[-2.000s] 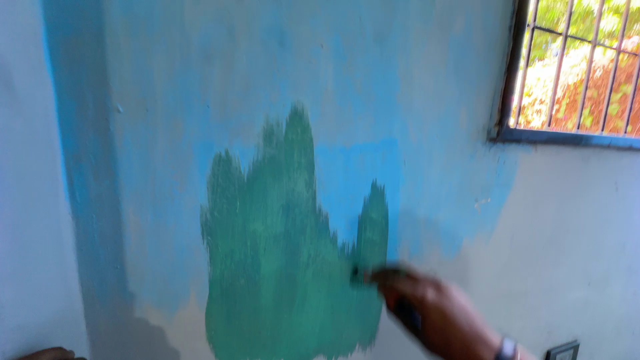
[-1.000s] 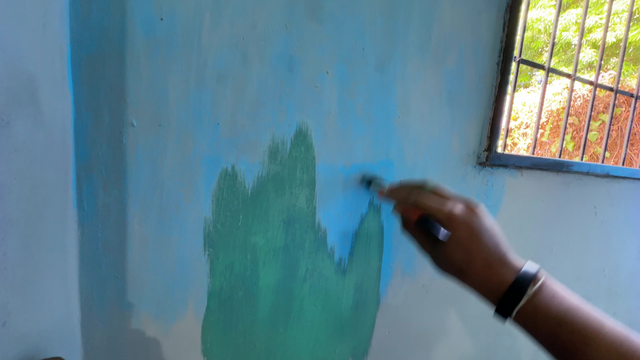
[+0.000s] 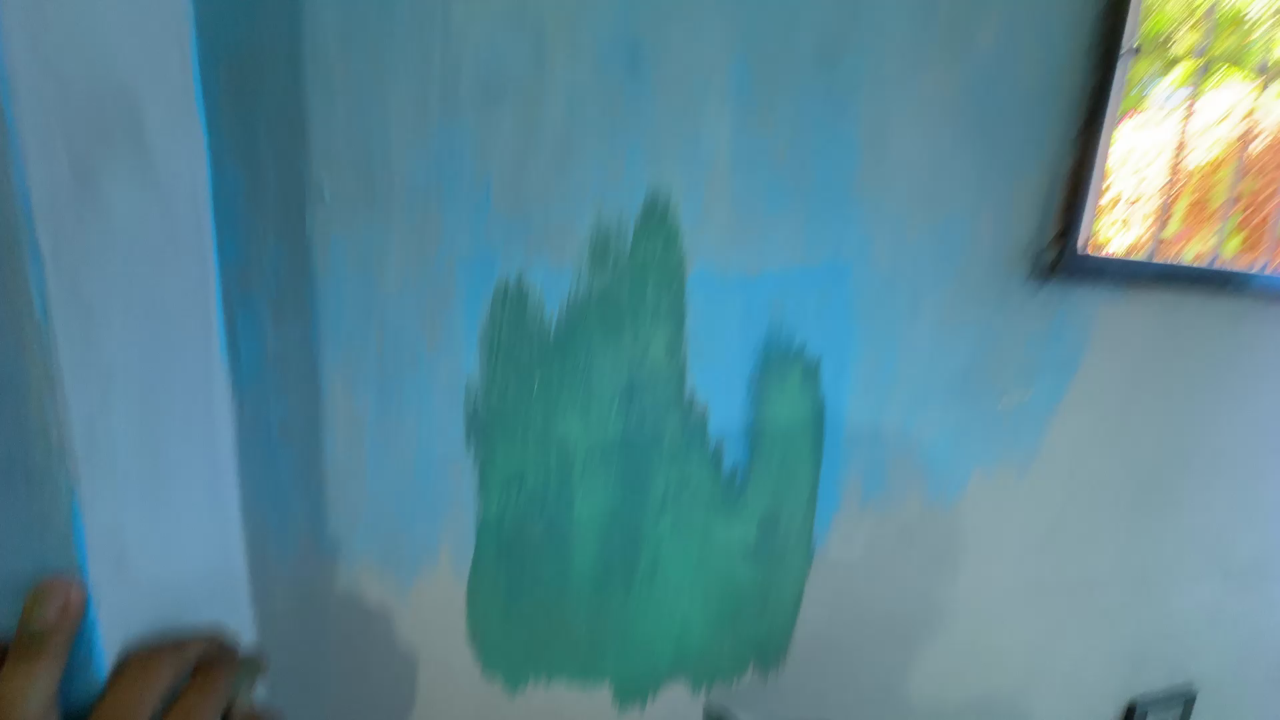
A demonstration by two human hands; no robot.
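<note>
A patch of green paint (image 3: 640,480) with ragged upper edges covers part of the blue and grey wall (image 3: 580,120). Its right-hand column rises separately, with bare blue between it and the taller middle part. At the lower left corner, fingers of my left hand (image 3: 150,670) show, blurred and bent, in front of the pale wall section; the rest is cut off, and whether they hold anything cannot be told. My right hand and the brush it held are out of sight. A small dark thing (image 3: 716,711), too cropped to name, shows at the bottom edge below the green patch.
A barred window (image 3: 1190,150) with a dark frame is at the upper right, with foliage outside. Below it, a small dark-framed object (image 3: 1160,703) is cut off by the bottom edge. A pale vertical wall section (image 3: 140,330) stands at the left beside a darker blue strip.
My right hand, which was at the green column with a brush, has left the view. More of my left hand shows at the lower left. The column's top looks broader.
</note>
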